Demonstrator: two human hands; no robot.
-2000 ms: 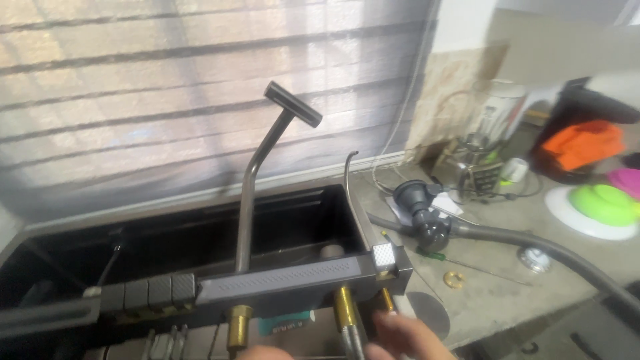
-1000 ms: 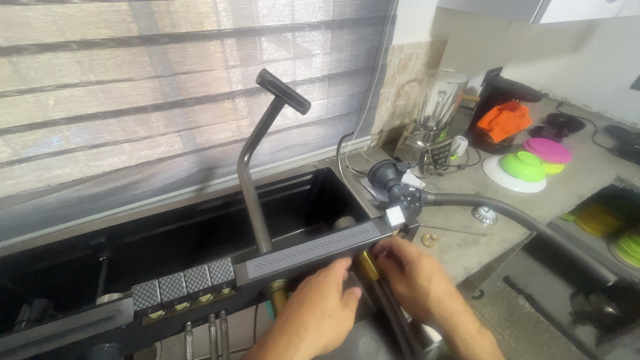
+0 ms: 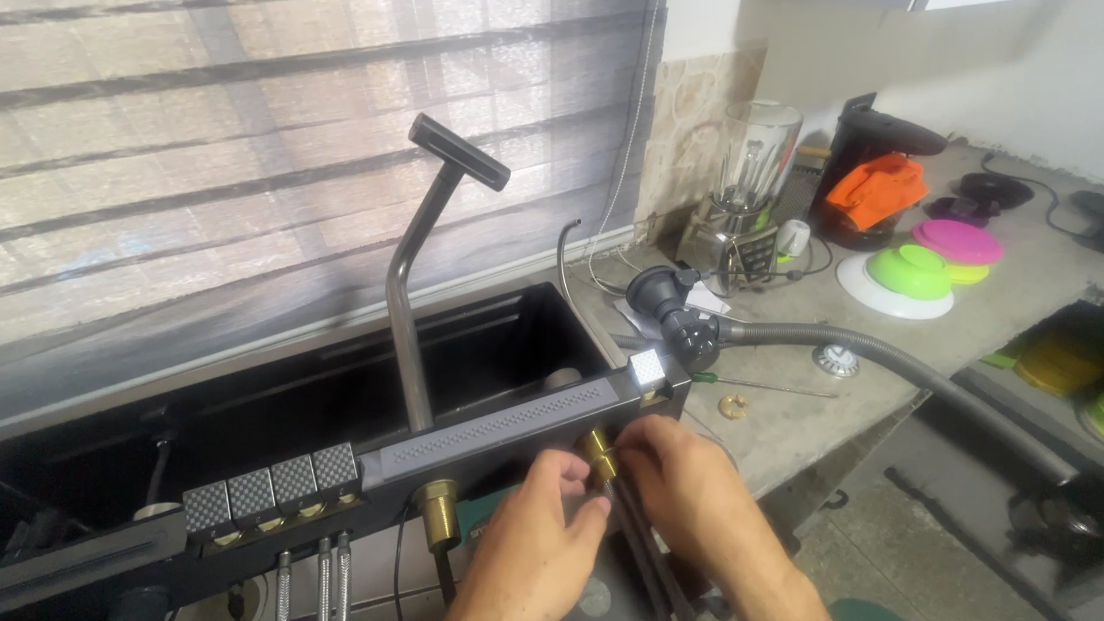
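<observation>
A black sink (image 3: 483,397) lies tilted, its rim bearing several textured square knobs (image 3: 293,487) and a bent grey faucet spout (image 3: 405,302). Under the rim's right end, my left hand (image 3: 543,526) and my right hand (image 3: 681,474) are on either side of a threaded brass fitting (image 3: 599,453), fingers at its lower part. A hose runs down from the fitting between my hands. Another brass fitting (image 3: 438,509) sticks out left of my left hand. Braided hoses (image 3: 324,569) hang beneath the knobs.
On the concrete counter (image 3: 776,448) lie a black drain fitting with a grey corrugated hose (image 3: 828,336), a brass nut (image 3: 734,407), a screwdriver (image 3: 759,384) and a strainer (image 3: 836,360). Farther back stand a blender (image 3: 750,190), a coffee maker with an orange cloth (image 3: 880,190), and bowls (image 3: 910,274).
Both hands, low at the frame's edge two seconds ago, are now fully in view at the right brass fitting. The right hand has moved up onto it since one second ago. The view has shifted.
</observation>
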